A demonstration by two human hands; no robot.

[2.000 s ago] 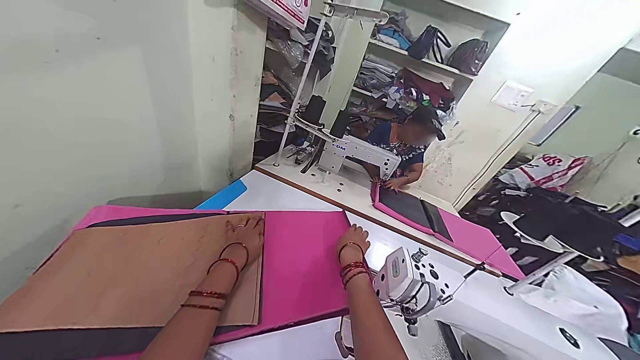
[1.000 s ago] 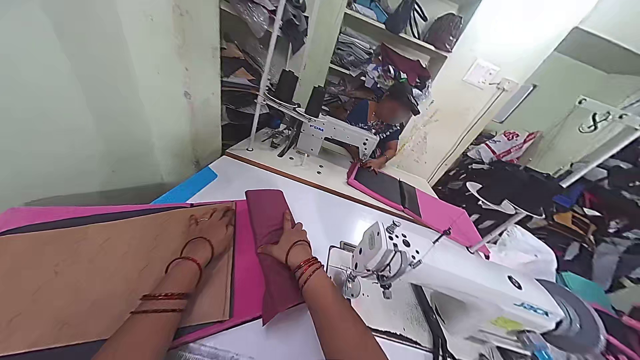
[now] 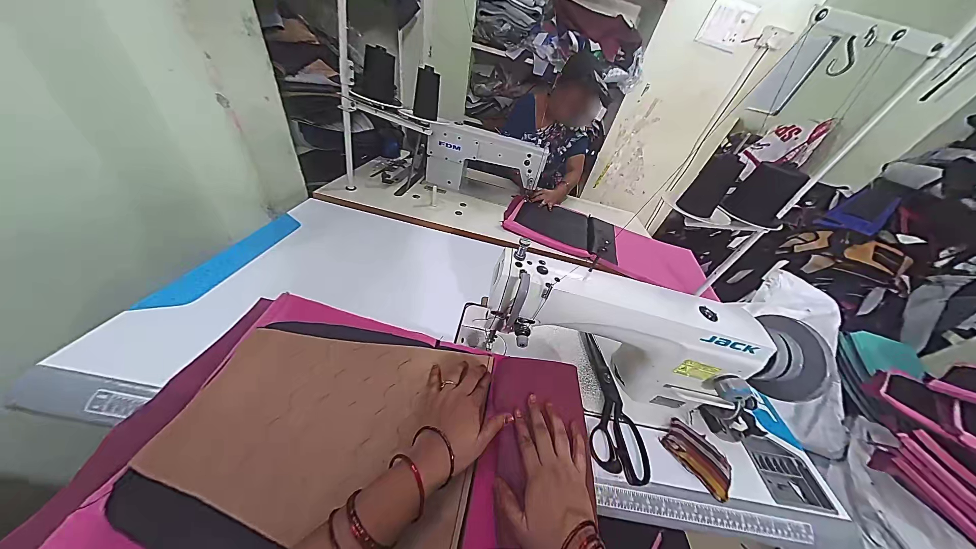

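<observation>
My left hand (image 3: 454, 415) lies flat with fingers spread on a tan patterned panel (image 3: 305, 412), near its right edge. Beneath that panel show a black layer (image 3: 179, 515) and a pink sheet (image 3: 305, 309). My right hand (image 3: 545, 457) rests flat on a maroon folded flap (image 3: 534, 377) beside the panel; its fingers are slightly apart. The flap's far end lies just in front of the needle area of a white Jack sewing machine (image 3: 633, 313). Neither hand grips anything visible.
Black-handled scissors (image 3: 618, 438) and a fabric bundle (image 3: 698, 457) lie right of my hands, near a ruler strip (image 3: 701, 515). Across the table (image 3: 366, 259), a person (image 3: 557, 130) works at another sewing machine (image 3: 480, 156). Pink pieces (image 3: 930, 473) are piled at right.
The layered panel and both hands have come closer to the Jack machine. The right-hand part, flat pink two seconds ago, now shows a maroon face folded over. The view has shifted right.
</observation>
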